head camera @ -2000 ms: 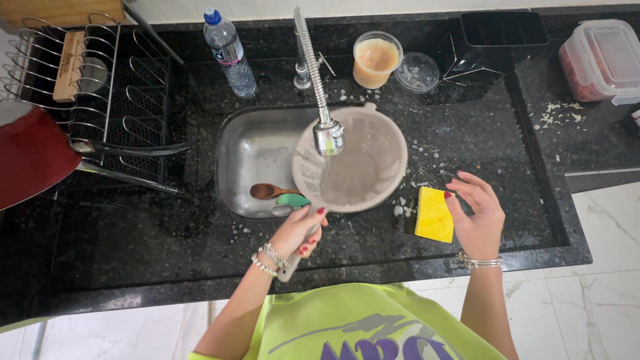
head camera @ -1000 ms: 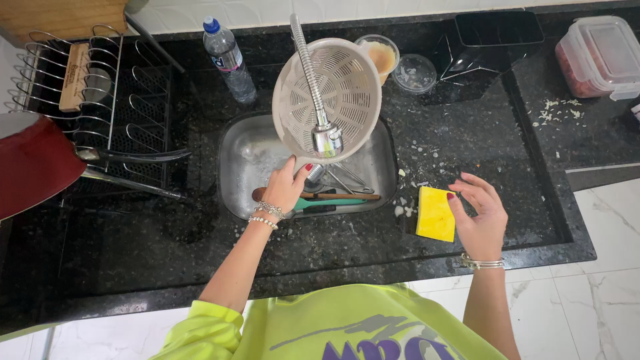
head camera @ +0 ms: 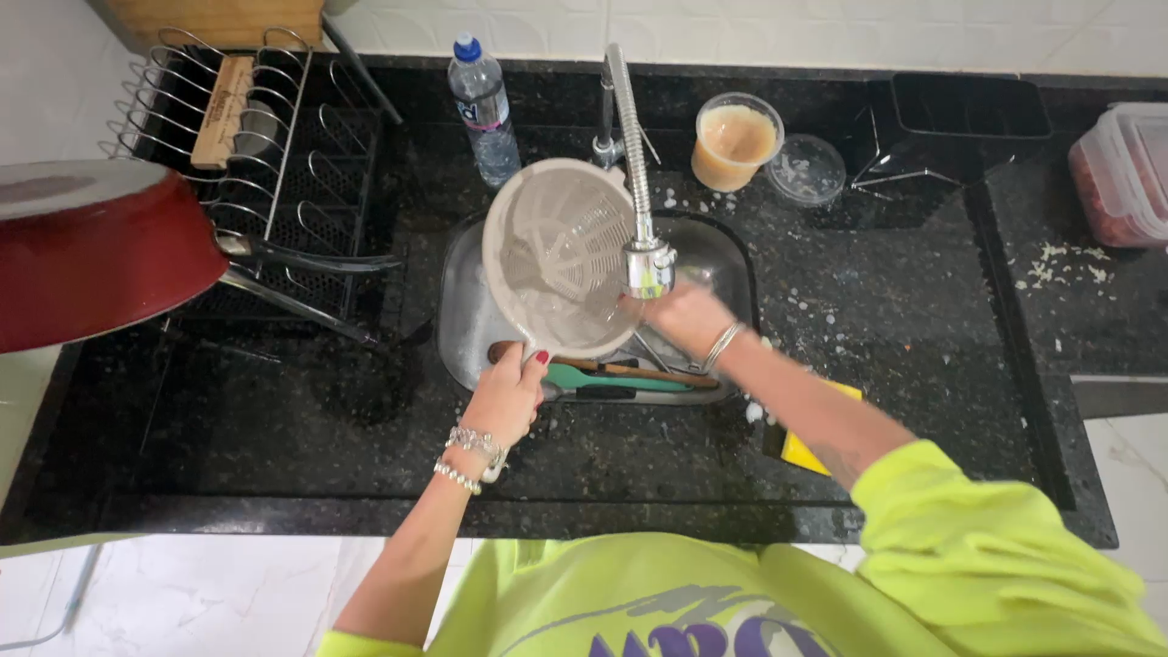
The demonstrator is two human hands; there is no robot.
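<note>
My left hand [head camera: 506, 392] grips the handle of a beige plastic colander [head camera: 547, 246], which is tilted over the steel sink [head camera: 465, 283]. My right hand [head camera: 680, 319], blurred, is at the colander's right side, just below the chrome faucet head [head camera: 650, 272]; its fingertips are partly hidden and whether it holds anything is unclear. Under the colander, a wooden spoon [head camera: 630, 370], a green utensil [head camera: 584, 379] and other utensils lie in the sink. The yellow sponge [head camera: 808, 443] rests on the counter, partly behind my right forearm.
A red pan [head camera: 100, 255] and a wire dish rack [head camera: 283, 173] are at left. Behind the sink stand a water bottle [head camera: 493, 119] and a plastic cup [head camera: 730, 146], with a clear lid [head camera: 807, 170] beside it. A black container [head camera: 958, 119] and a lidded food box [head camera: 1127, 173] are at right.
My right hand has moved left from beside the sponge to the colander under the faucet. The colander, held in my left hand, has moved left since a second ago.
</note>
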